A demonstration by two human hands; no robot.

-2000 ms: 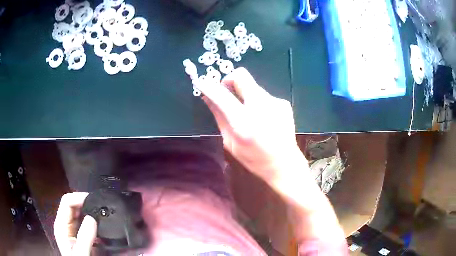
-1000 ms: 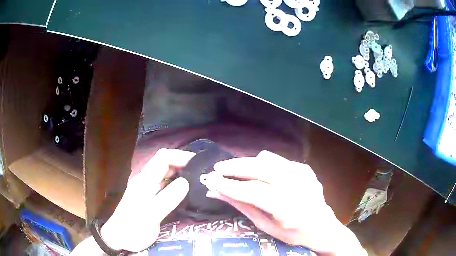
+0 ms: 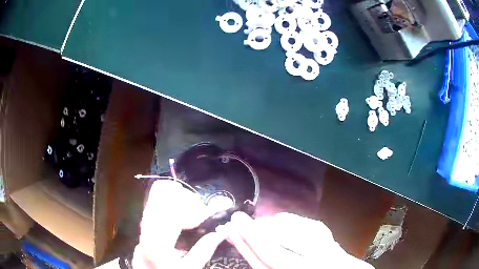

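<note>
A black round housing [image 3: 202, 163] is held over my lap, its open side with a curved rim facing up. Lead wires with a small white plug [image 3: 172, 164] stick out at its left side. My left hand [image 3: 170, 220] grips the housing from the left. My right hand [image 3: 286, 239] touches its lower edge with the fingertips, close to the left fingers. Whether the right fingers hold a small part is hidden by glare. Small white two-eared plates [image 3: 373, 120] lie in a loose cluster on the bench, with a few apart from it.
White rings [image 3: 258, 39] lie piled on the green bench [image 3: 199, 63]. A beige-grey screw feeder [image 3: 420, 31] stands at the back right, beside a blue bin [image 3: 455, 157]. A thin dark rod [image 3: 417, 148] lies near the plates. A cardboard box [image 3: 47, 202] of black parts is at lower left.
The housing has been turned, so its open inside and wires now show. The white piece seen at the right fingertips is no longer visible. The view has shifted, showing more of the bench.
</note>
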